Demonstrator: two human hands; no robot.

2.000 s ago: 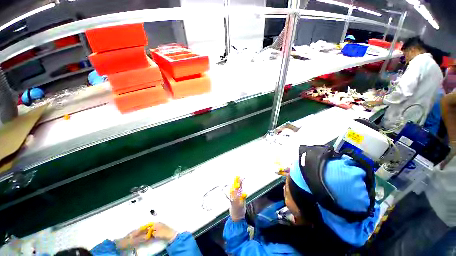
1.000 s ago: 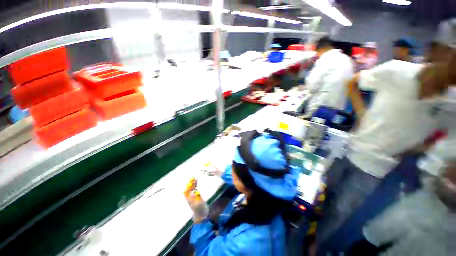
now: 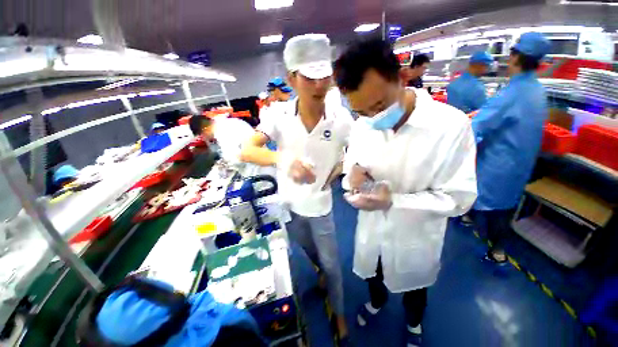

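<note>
Neither of my hands is in view. Nearest below me is a seated person in a blue cap and blue smock, cut off by the lower edge. Beside this person is a bench-top unit with a green plate that bears small whitish pieces. A person in a white coat and mask stands in front, head bent over a small, pale, shiny thing held in both hands; what it is cannot be told. A person in a white polo shirt stands close beside.
On the left, a white shelf runs over a green conveyor belt. A red tray holds pale parts. On the right are a person in a blue smock, red bins, a low cart and yellow-black floor tape.
The view has swung right, away from the stacked red bins and belt. The seated person now sits at lower left, and the standing people have come into the middle. The hands seen earlier are gone.
</note>
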